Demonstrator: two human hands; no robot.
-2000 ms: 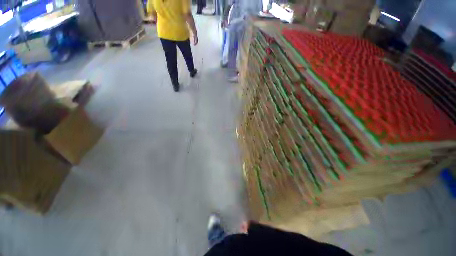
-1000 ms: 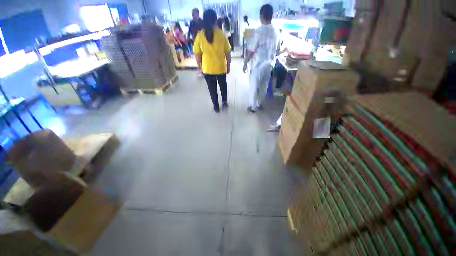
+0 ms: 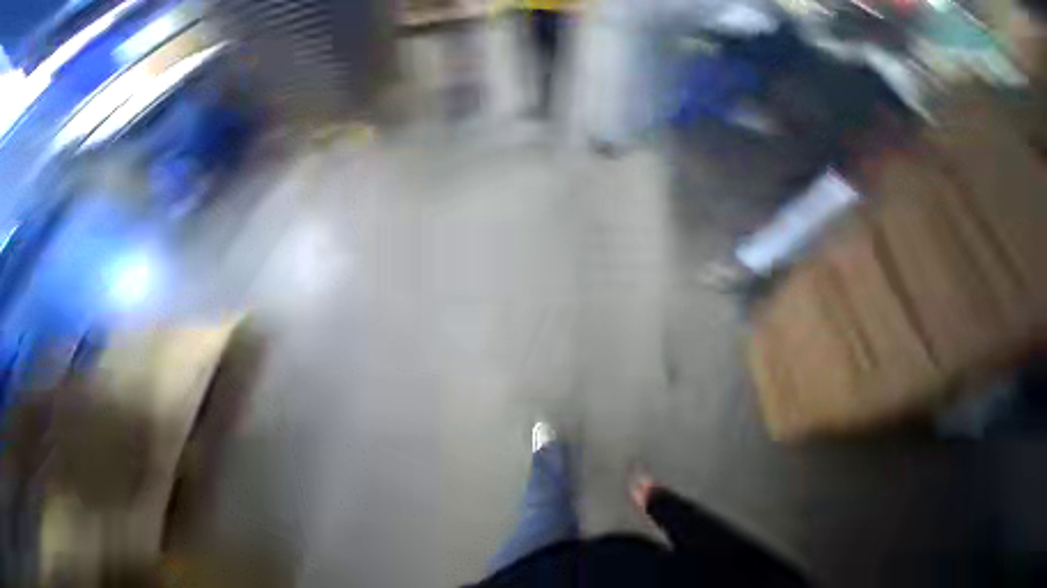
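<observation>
The view is strongly blurred. My right hand [image 3: 641, 485] shows small and blurred at the lower middle, at the end of a dark sleeve; its fingers cannot be made out. My left hand is not in view. Brown cartons [image 3: 907, 287] stand on the right. No thing can be seen held.
Grey concrete floor [image 3: 459, 299] runs ahead, with my leg and shoe [image 3: 543, 436] on it. Blurred cardboard and a pale pallet edge [image 3: 189, 379] are on the left. A stack [image 3: 304, 57] stands at the upper left. Dark-trousered legs of a person [image 3: 545, 57] show at the top.
The view has tipped down and moved forward. The tray stack on the right has left view and the cartons are nearer. My right hand and leg have come into view since one second ago.
</observation>
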